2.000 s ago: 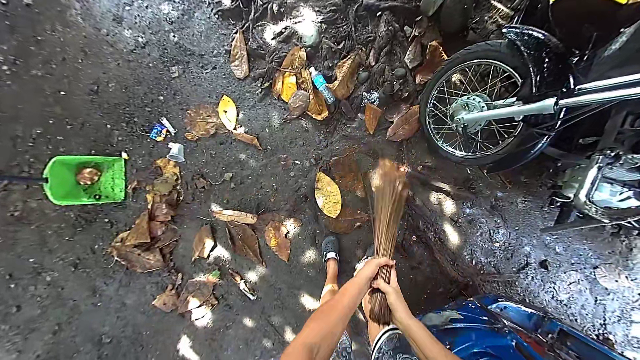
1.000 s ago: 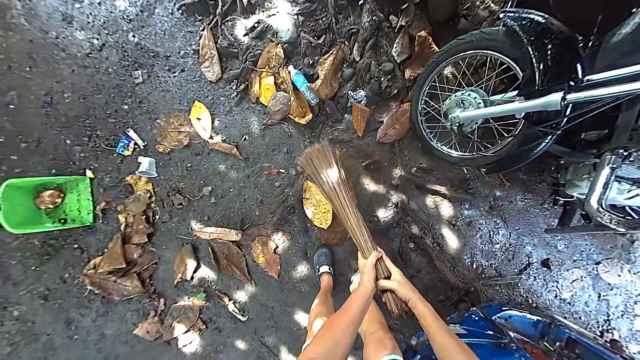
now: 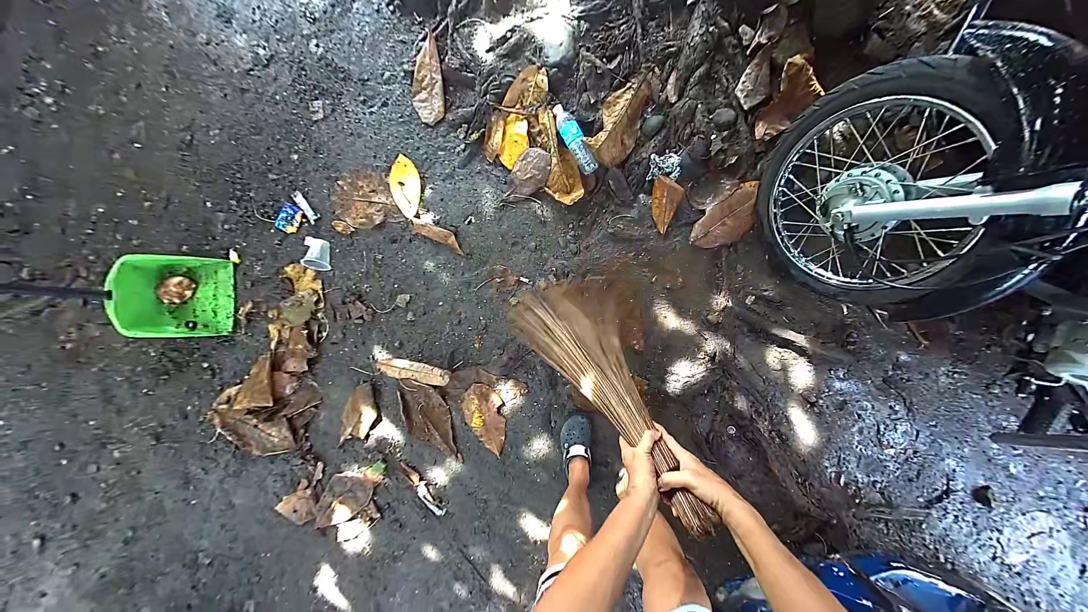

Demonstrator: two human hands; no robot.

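Both of my hands grip a stick broom (image 3: 608, 374) near its bound end. My left hand (image 3: 639, 463) is closed round the bundle, and my right hand (image 3: 693, 476) holds it just to the right. The spread bristles reach up and left over dark, damp ground, partly covering brown leaves. Left of the bristles lie dry leaves (image 3: 427, 416), with a longer pile of brown leaves (image 3: 263, 408) beyond. A green dustpan (image 3: 217, 293) at the far left holds a brown clump. A clear plastic cup (image 3: 316, 253) and a blue wrapper (image 3: 289, 218) lie between the dustpan and the broom.
A motorcycle wheel (image 3: 884, 195) stands at the upper right, and a blue vehicle body (image 3: 884, 582) is at the bottom right. Tree roots (image 3: 697, 59), more leaves and a plastic bottle with a blue label (image 3: 575, 140) are at the top. My shoe (image 3: 576, 438) is below the broom.
The broom's bristles have swung from the right toward the left since the earliest frame. The large yellow leaf seen beside them earlier is now hidden or moved.
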